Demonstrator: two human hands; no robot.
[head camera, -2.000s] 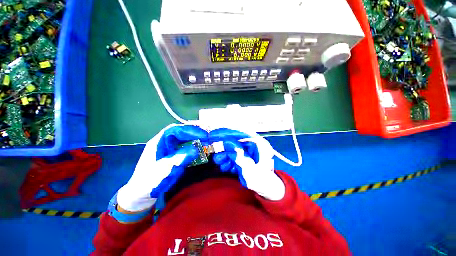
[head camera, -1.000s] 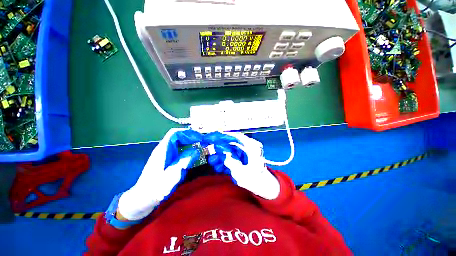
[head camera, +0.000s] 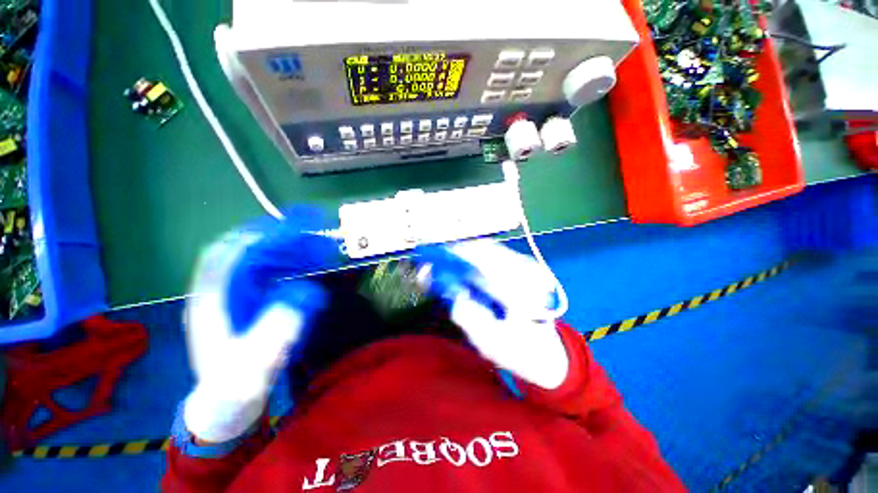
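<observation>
A green charger circuit board is just below the bench edge, blurred, at the fingertips of my right hand. My right hand's fingers are closed at the board's right end, and the white plug there is mostly hidden. My left hand, gloved in white and blue, is left of the board, apart from it, blurred, with its fingers spread and nothing visible in it. The thin white output test lead runs from near the instrument's terminals down behind my right hand. The DC electronic load shows zero volts.
A white power strip lies along the bench edge, its cord curving up left. A loose board lies on the green mat. A blue bin stands left and a red-orange bin right, both holding boards.
My left hand has let go of the board and moved left. My right hand stays at the board's end. The view has shifted right, so the bins and instrument appear further left.
</observation>
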